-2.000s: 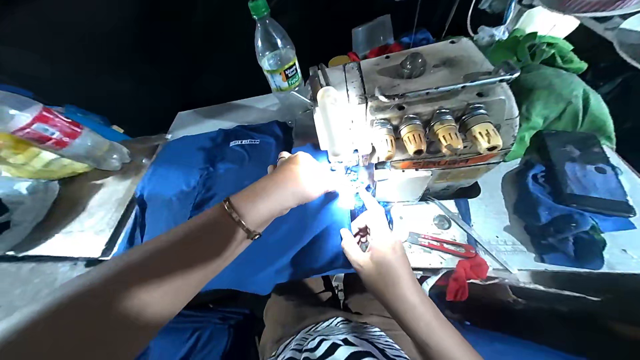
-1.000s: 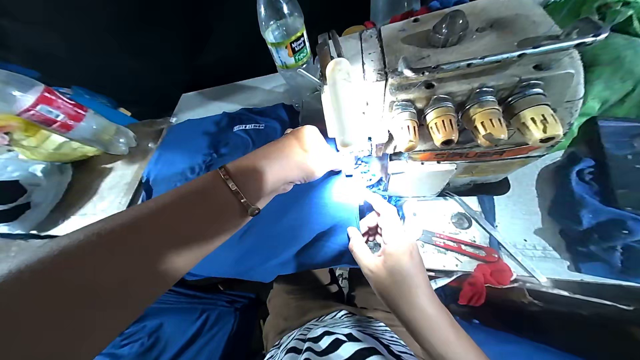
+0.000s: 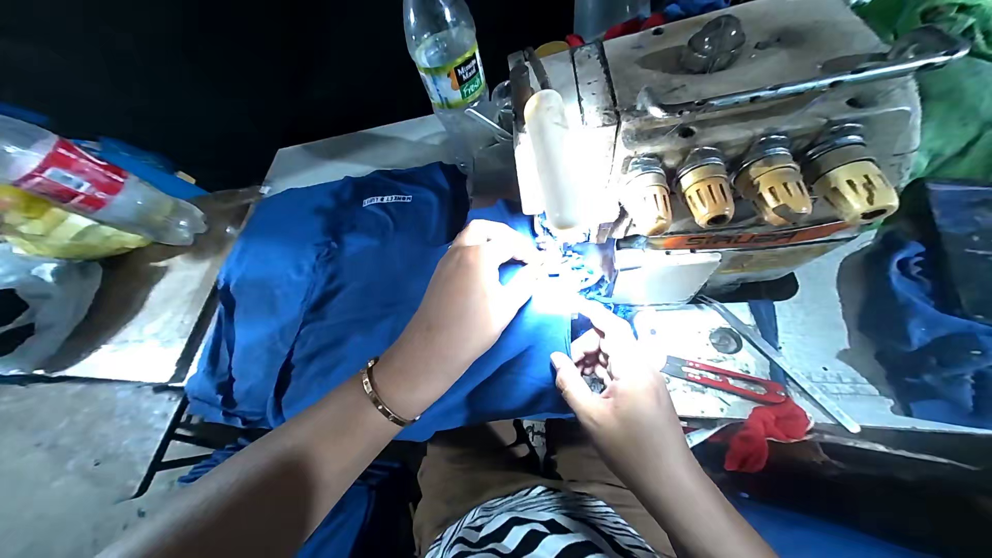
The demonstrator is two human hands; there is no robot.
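Note:
A blue fabric garment (image 3: 349,256) lies across the table, its right edge at the presser area of an overlock sewing machine (image 3: 744,108). Bent over that cloth near the needle, my left hand (image 3: 480,287) pinches it with the fingertips; a bracelet circles the wrist. My right hand (image 3: 620,372) grips the garment's near right edge between thumb and fingers, just below the needle area. Strong glare hides the needle and some fingertips. Red-handled thread snips (image 3: 728,380) lie right of my right hand, beside a metal strip (image 3: 783,364).
A plastic drink bottle (image 3: 449,62) stands behind the garment, left of the machine. Another bottle (image 3: 93,182) and plastic bags (image 3: 46,302) occupy the left side. A red cloth scrap (image 3: 767,434) lies at the front edge. Dark blue cloth (image 3: 930,310) and green cloth (image 3: 961,116) are at right.
The view has moved closer to the machine. Both hands stay on the blue garment near the needle; no grasp has plainly changed.

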